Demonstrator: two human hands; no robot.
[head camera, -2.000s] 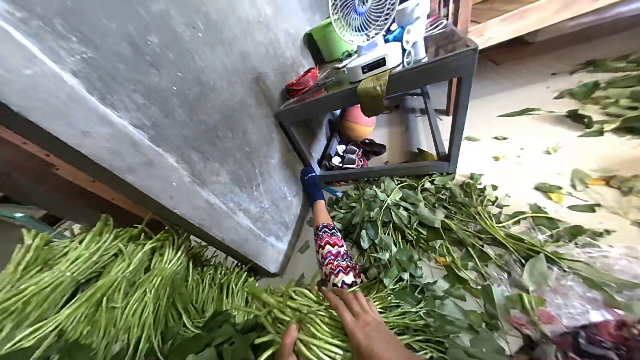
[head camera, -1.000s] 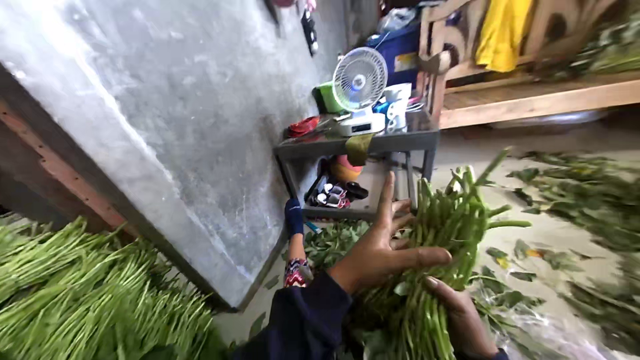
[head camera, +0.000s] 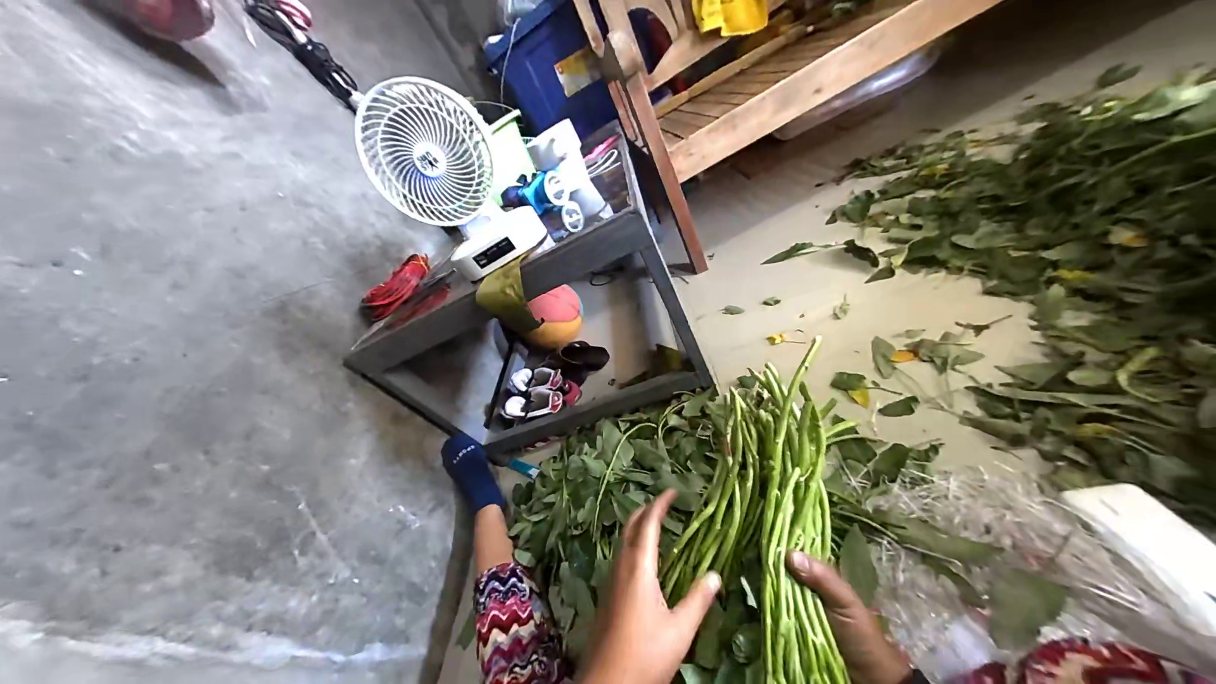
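A bundle of long green leafy-vegetable stems lies between my hands at the lower middle, cut ends pointing up and away. Along its left side is my left hand, thumb and fingers spread; its thumb is close to the stems, and contact is unclear. My right hand has its thumb against the right side of the bundle, with its fingers hidden behind the stems. Dark green leaves spread under and left of the bundle. Beside them, my own leg in patterned cloth and a blue sock stretches toward the table.
A dark small table carries a white fan and a red cord bundle; sandals and a ball are beneath. A concrete wall fills the left. Leafy stems, clear plastic and a wooden bench are right.
Two seconds ago my hands were low over loose stems; one second ago they held an upright bundle. The bundle now lies lower and flatter, and my left hand has shifted off its front to the left side.
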